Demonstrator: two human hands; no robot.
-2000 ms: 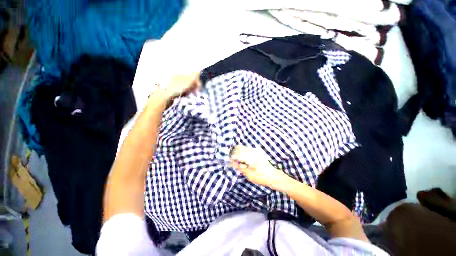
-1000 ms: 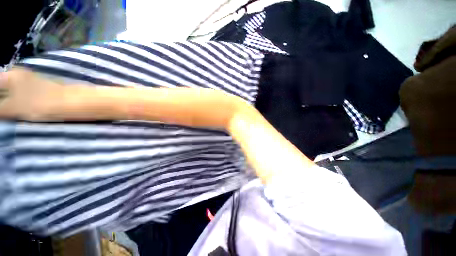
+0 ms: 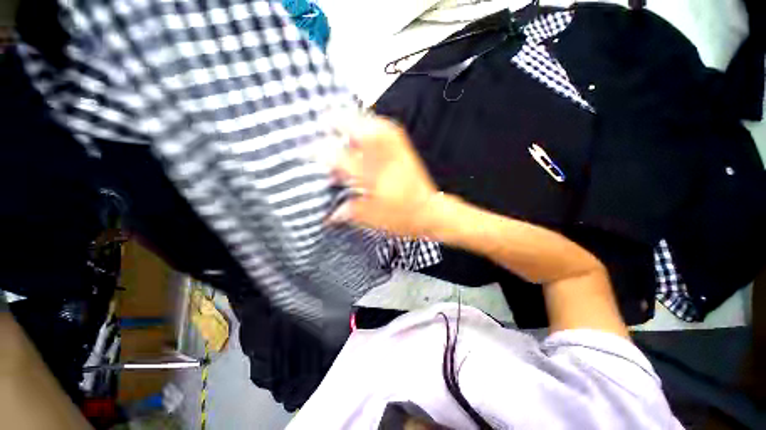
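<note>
The gingham garment (image 3: 252, 126) is lifted and stretched across the left half of the picture, blurred by motion. My right hand (image 3: 378, 176) is closed on its right part near the picture's middle. My left hand is not in view; only a blurred skin-toned piece, likely my left arm, shows at the bottom left corner. The black shirt (image 3: 630, 151) with checked collar and cuff lies flat on the right. A small blue-white tool (image 3: 548, 162), perhaps thread snips, lies on it.
A black hanger (image 3: 458, 67) lies at the black shirt's upper left edge. White table (image 3: 420, 290) shows beside the garments. Black cloth (image 3: 281, 353) hangs below the gingham garment. Grey floor with yellow-black tape (image 3: 204, 390) and brown boxes show lower left. Turquoise cloth (image 3: 311, 21) shows at the top.
The gingham garment has come off the black shirt and moved left, and is raised. My right hand swung far left, then back toward the middle. The small tool on the black shirt is now uncovered.
</note>
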